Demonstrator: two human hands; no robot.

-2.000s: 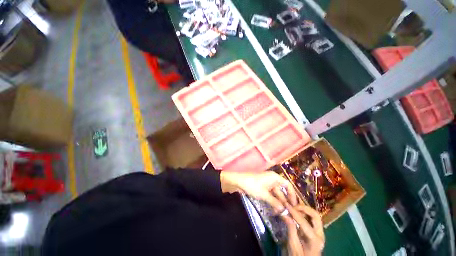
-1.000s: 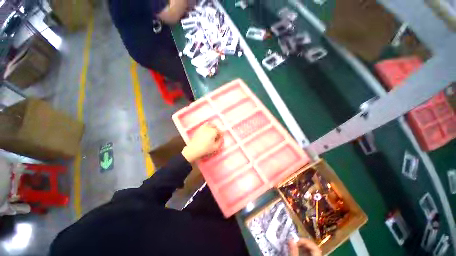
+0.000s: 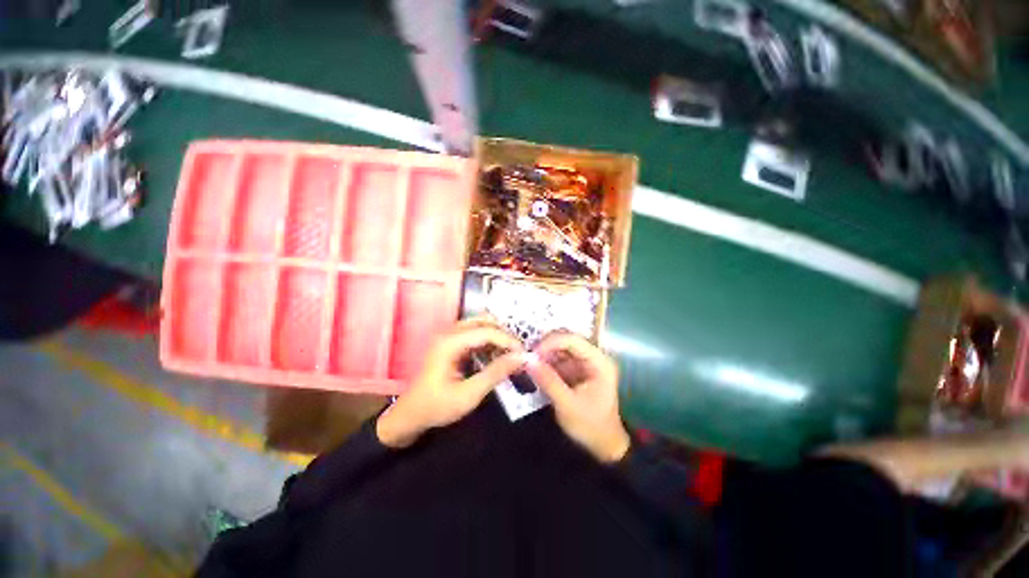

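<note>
My left hand and my right hand meet at their fingertips over the near edge of the ring box. Both pinch a small white part, mostly covered by the fingers. A white frame with a dark window shows just below the fingertips; whether it is held or lies there, I cannot tell. The ring box holds a heap of white rings. Beyond it, touching, the cardboard flex-part box holds tangled orange and dark flex parts.
The pink compartment tray lies left of the boxes. A grey metal arm stands behind them. White frames are heaped at far left, and units lie on the green belt. At right are another box and a person's forearm.
The view has turned, so the tray is now left of the boxes. My left hand has left the tray and joined my right hand over the ring box, fingertips together.
</note>
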